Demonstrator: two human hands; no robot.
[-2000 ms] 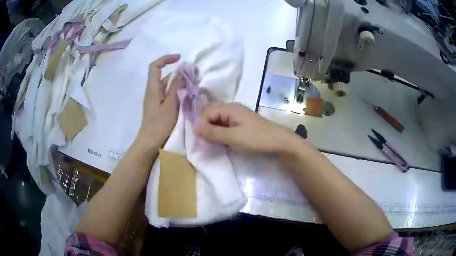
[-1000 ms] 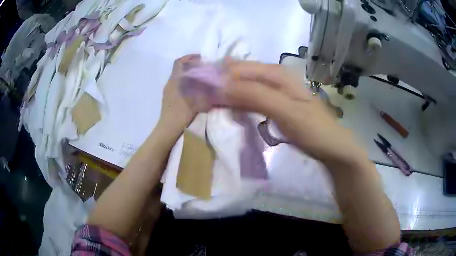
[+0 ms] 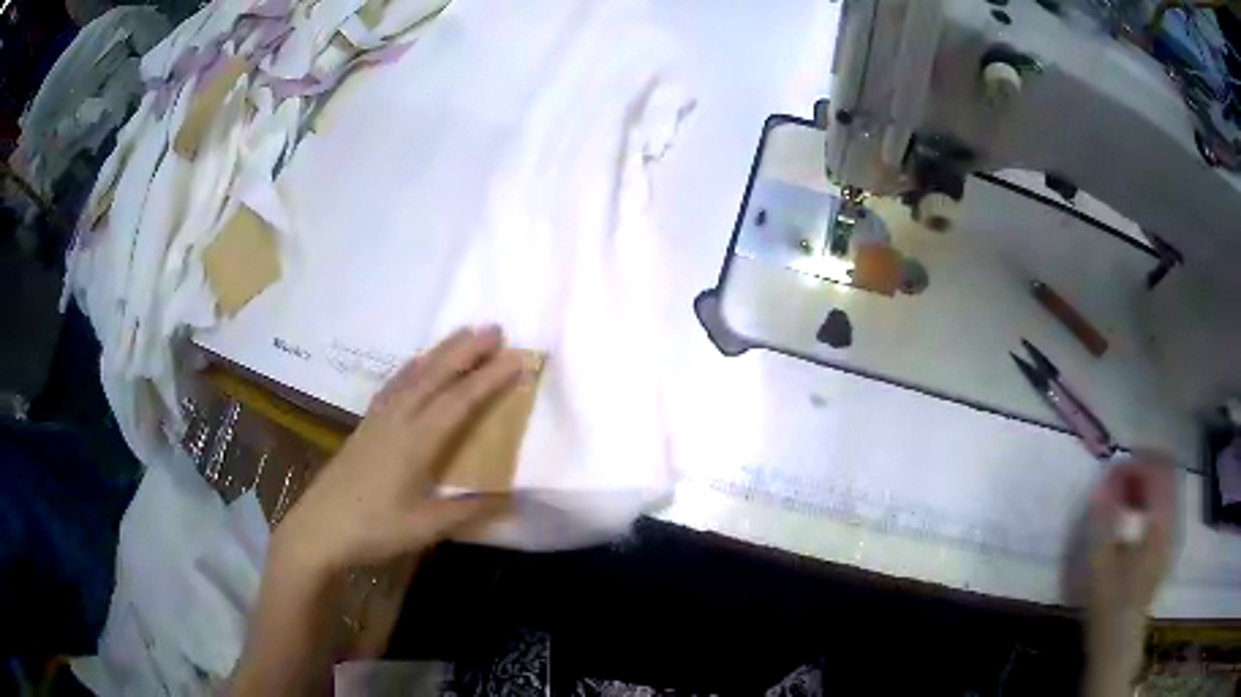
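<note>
A white fabric piece [image 3: 585,395] lies on the white table, with its front end at the table's front edge. A tan card [image 3: 498,433] lies on it. My left hand [image 3: 395,463] rests on the card's left side, fingers extended and thumb apart near the front edge. My right hand [image 3: 1127,538] is blurred at the lower right, just in front of the pink-handled snips [image 3: 1071,404]. The snips lie on the machine bed. Whether this hand holds anything is unclear.
The sewing machine head [image 3: 905,102] stands at the upper right above its bed [image 3: 953,334]. A wooden-handled awl [image 3: 1068,319] lies behind the snips. A dark tray [image 3: 1215,470] with something lilac is at the right edge. A heap of white strips [image 3: 143,272] hangs at left.
My right hand has moved from the fabric to the far right. My left hand has moved down onto the tan card. The fabric now lies flatter, and its lilac strip no longer shows.
</note>
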